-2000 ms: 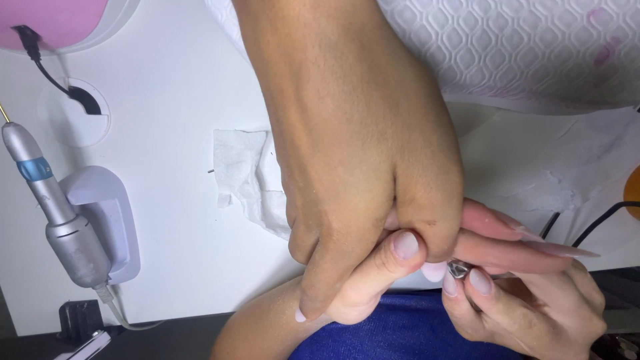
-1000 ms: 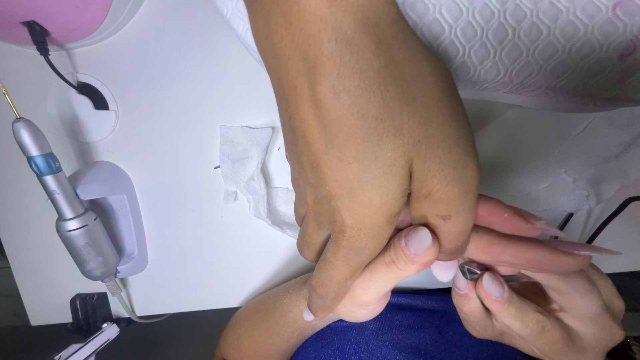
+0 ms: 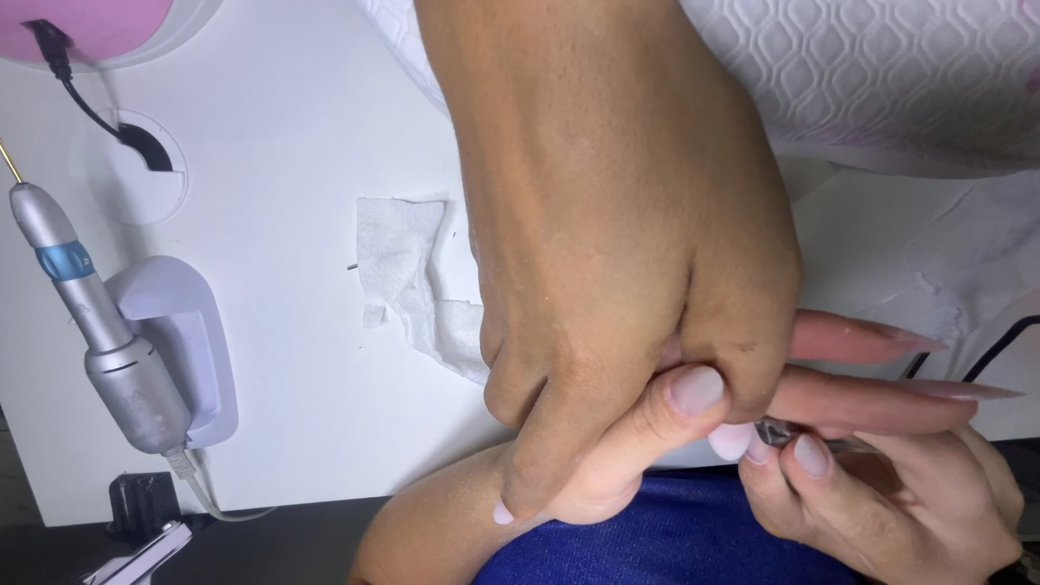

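Another person's hand [image 3: 601, 244] reaches down from the top, its fingers curled. My left hand [image 3: 634, 455] comes from the lower left and grips it, my thumb lying across its fingers. Two fingers with long pointed nails [image 3: 877, 398] stick out to the right from beneath; whose they are I cannot tell. At the lower right my right hand [image 3: 877, 487] pinches a small metal tool [image 3: 776, 432] between thumb and fingertip, close to a light pink nail [image 3: 731, 440] of the other person. The tool's full shape is hidden.
A silver electric nail drill [image 3: 122, 357] rests in its light cradle [image 3: 215, 366] at left. A crumpled white tissue [image 3: 398, 244] lies on the white table. A quilted white towel [image 3: 877, 73] spans the upper right. A pink device [image 3: 97, 24] with a black cable stands at the upper left.
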